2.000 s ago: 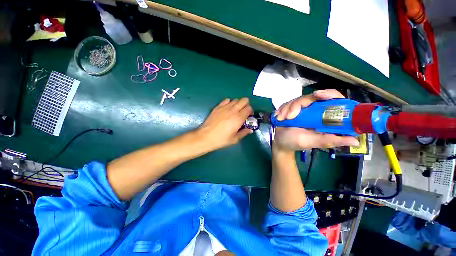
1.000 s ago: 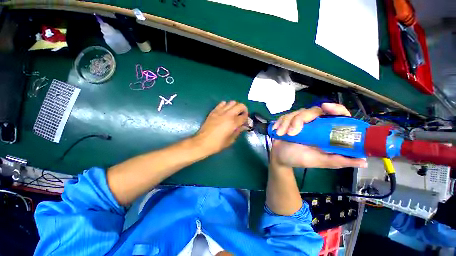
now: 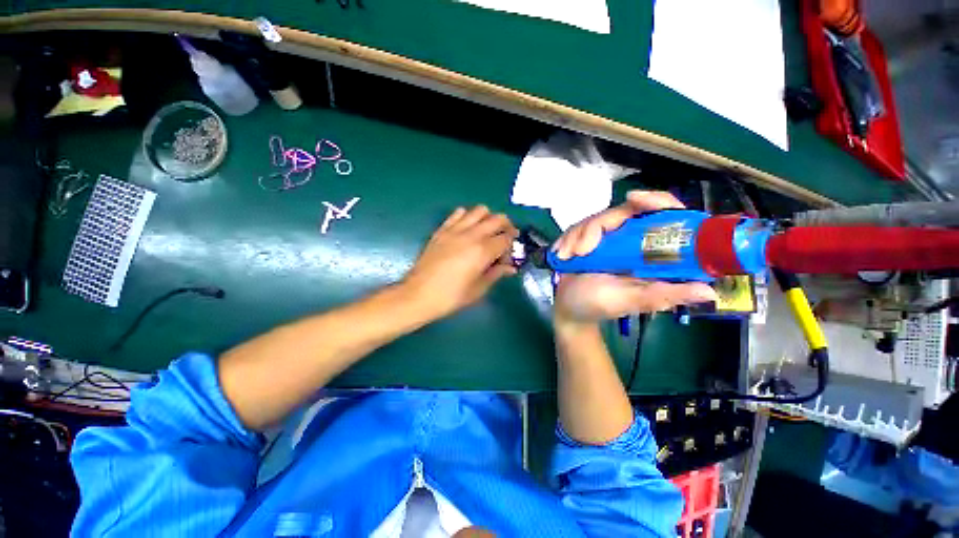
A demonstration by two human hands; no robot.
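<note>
My left hand point(image 3: 463, 263) holds a small dark module point(image 3: 518, 251) at its fingertips, mostly hidden by the fingers. My right hand point(image 3: 620, 278) is wrapped around the blue barrel of an electric screwdriver point(image 3: 636, 247) with a red upper part. The screwdriver lies nearly level, its dark tip pointing left at the module. The tip meets or nearly meets the module; exact contact cannot be told.
A round screw dish point(image 3: 185, 141), pink bands point(image 3: 300, 160), a white label sheet point(image 3: 109, 241) and small white strips point(image 3: 339, 214) lie left. A white tissue point(image 3: 565, 183) lies behind the hands. A black foam tray point(image 3: 701, 432) and red tray point(image 3: 696, 501) are lower right. The shelf edge point(image 3: 442, 82) crosses behind.
The whole view has shifted slightly. The screwdriver tilted down to the right a second ago and is now nearly level. Both hands keep their holds at the module.
</note>
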